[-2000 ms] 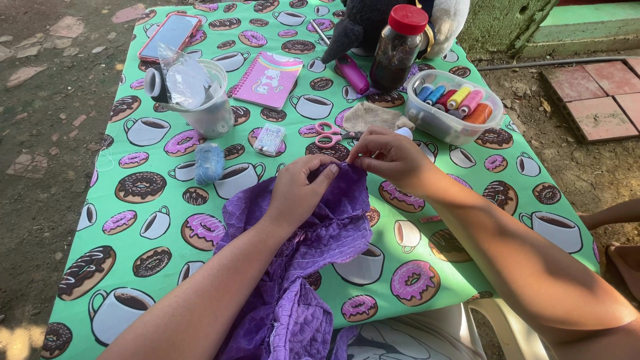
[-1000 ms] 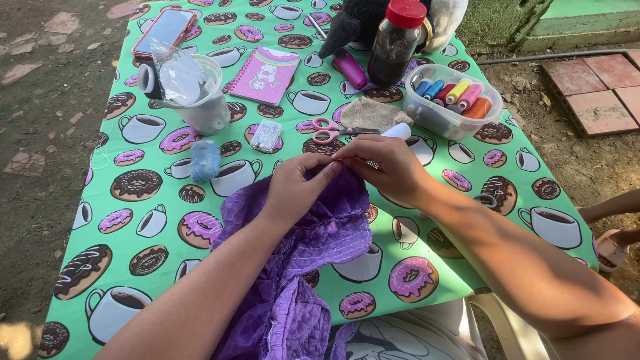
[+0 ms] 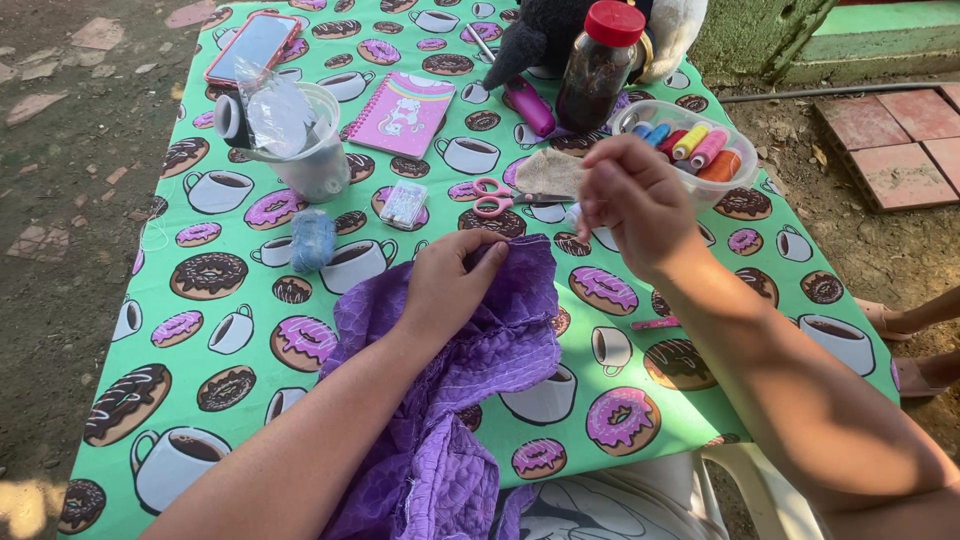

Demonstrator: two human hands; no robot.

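Observation:
Purple textured fabric [image 3: 495, 352] with pale stitching along its edges lies over the near part of the table and hangs toward my lap. My left hand [image 3: 457, 277] pinches its upper edge between thumb and fingers. Raised to the right, apart from the cloth, is my right hand [image 3: 637, 202], its fingertips drawn together; whether a needle or thread is between them cannot be made out. Pink-handled scissors [image 3: 495, 199] lie between and beyond the hands, beside a beige cloth scrap [image 3: 551, 172]. A clear tub [image 3: 742, 180] of colored thread spools [image 3: 690, 141] stands just beyond my right hand.
At the left stand a plastic cup [image 3: 319, 165] of supplies and a blue yarn bundle [image 3: 313, 240]. Farther back are a phone [image 3: 253, 46], a pink notebook [image 3: 403, 114], a small clear box [image 3: 405, 204], a red-lidded jar [image 3: 598, 75] and a plush toy [image 3: 536, 34]. Another person's feet [image 3: 907, 322] show at right.
My right hand has moved away from the fabric edge, up and to the right; before, it was touching my left hand there. My left hand stays on the cloth.

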